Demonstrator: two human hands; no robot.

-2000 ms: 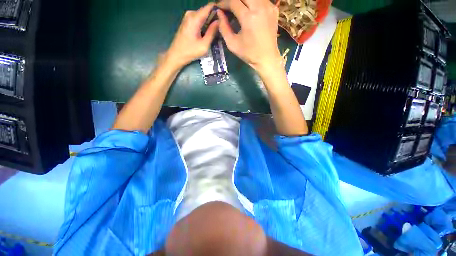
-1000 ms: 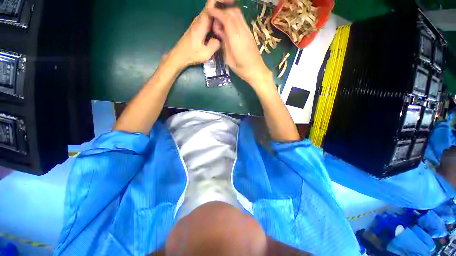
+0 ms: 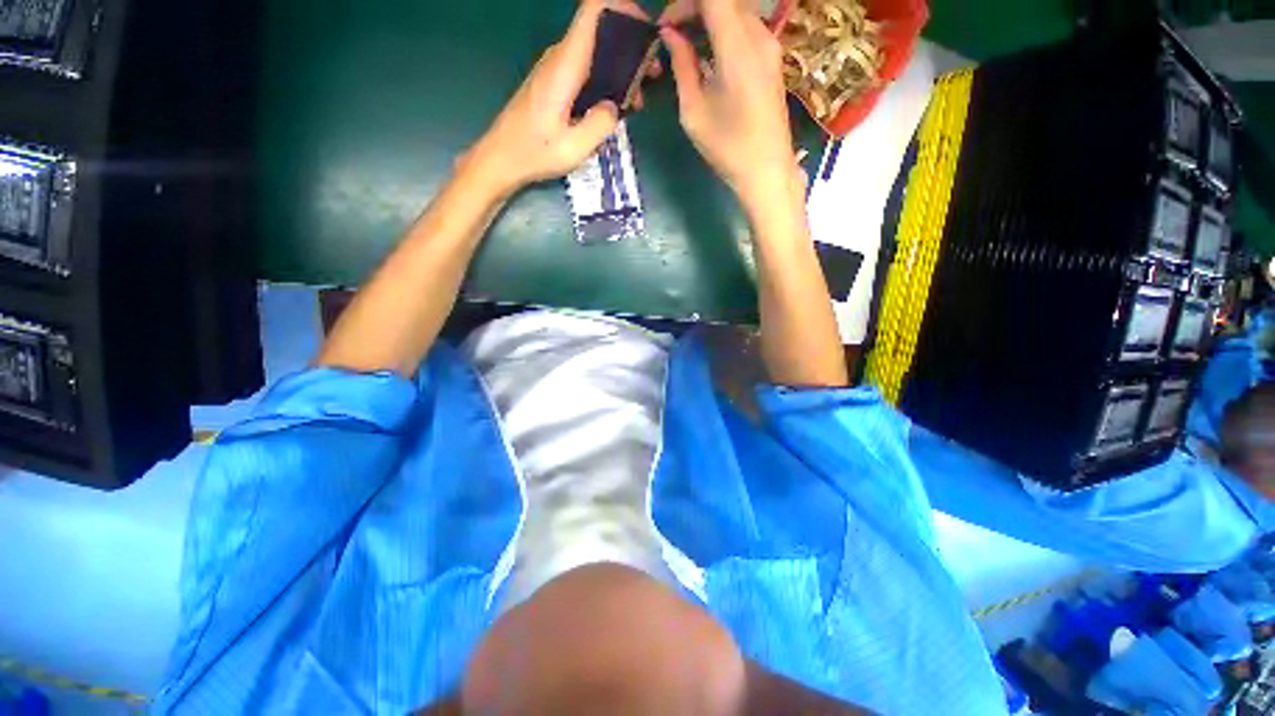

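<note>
My left hand holds a flat black block, which looks like a battery, tilted above the bench near the top edge. My right hand is just right of it, with thumb and fingertips pinched near the block's upper right corner. Whether a thin strip is between those fingertips is too small to tell. The open phone unit lies on the green bench mat below my hands, its silvery-white inside showing. Its upper part is covered by my left hand and the block.
A red bin of tan strips stands right of my right hand, by a white sheet with a black square. A black tray stack with a yellow band stands right; black phone trays stand left.
The black block now shows its broad face in my left hand; before, my hands were together and mostly hid it. My right hand has moved right, apart from my left, covering the loose tan strips.
</note>
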